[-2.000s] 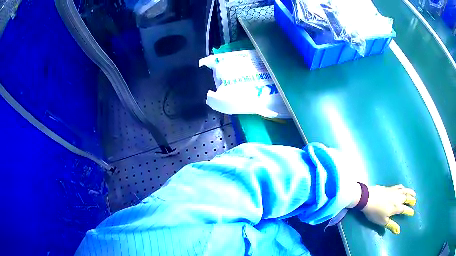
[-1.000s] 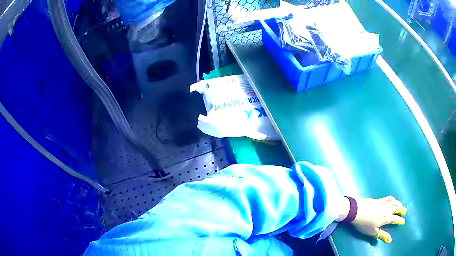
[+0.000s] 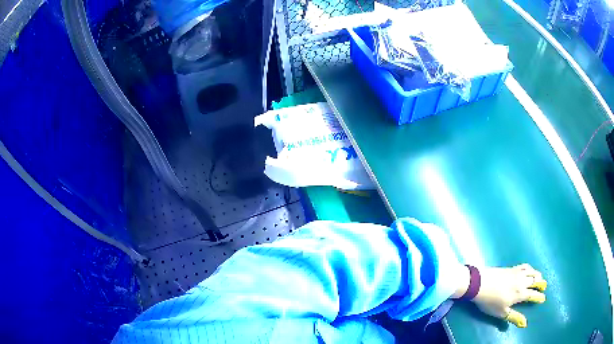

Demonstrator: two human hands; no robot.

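My left hand lies palm down at the lower right, on the green bench. Its fingers are spread and it holds nothing. Yellow finger cots cover several fingertips. A dark red wrist strap is round the wrist, below the light blue smock sleeve. My right hand is not in view. At the right edge, a cut-off black thing shows with a thin red wire.
A blue parts bin on the bench holds white sheets and clear bags. A white wipes bag lies beside the bench's left edge. A wire-mesh rack stands behind. A hose hangs at left over perforated floor.
The view has shifted, so the bin and wipes bag sit lower and further left. The red wire and black thing have come into view at right. My left hand stays on the bench.
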